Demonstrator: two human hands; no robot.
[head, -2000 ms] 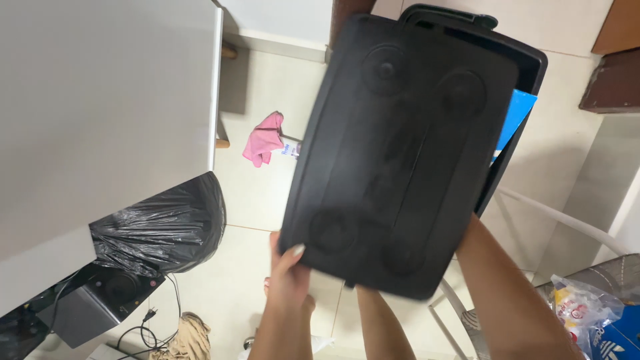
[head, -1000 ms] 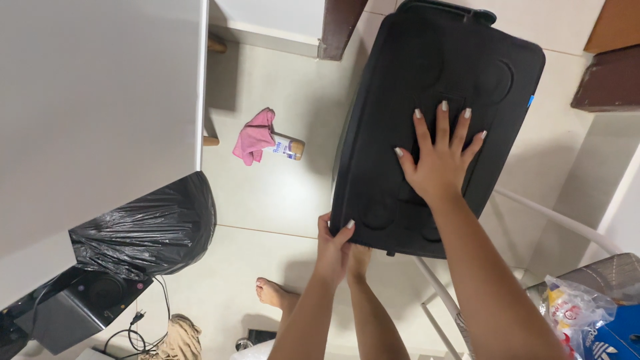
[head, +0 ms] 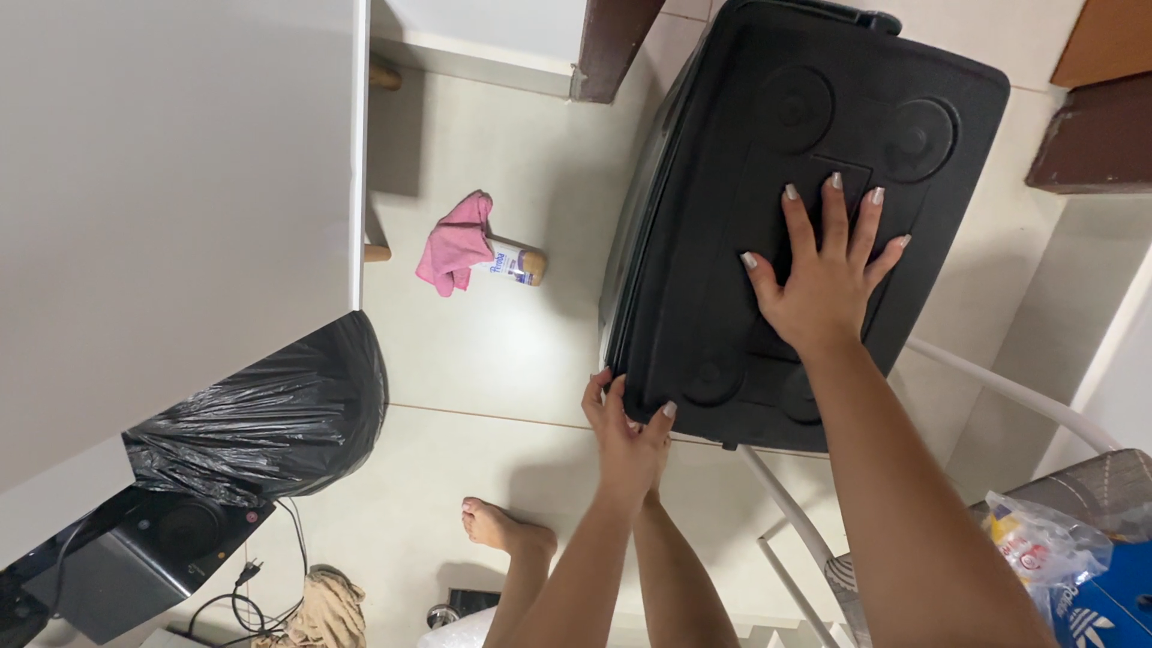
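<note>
A black plastic lid (head: 711, 225) with round raised marks lies over a large storage box (head: 634, 216), whose grey side shows at the left. My right hand (head: 823, 279) presses flat on the lid with its fingers spread. At the near left corner, my left hand (head: 630, 441) has its fingers bent round the lid's rim, thumb on the near edge. A narrow gap seems to run along the left side between lid and box. What the box holds is hidden.
A pink cloth (head: 456, 243) and a bottle (head: 517, 264) lie on the tiled floor. At left are a white table (head: 180, 180), a black plastic bag (head: 297, 414), a speaker (head: 171, 540) and cables. A chair (head: 1053, 486) bearing bags stands at right; bare feet are below.
The lid, held tilted over the partly open box two seconds ago, has come down onto it. My right hand has moved from the lid's right edge to its top, and the blue item inside is now covered.
</note>
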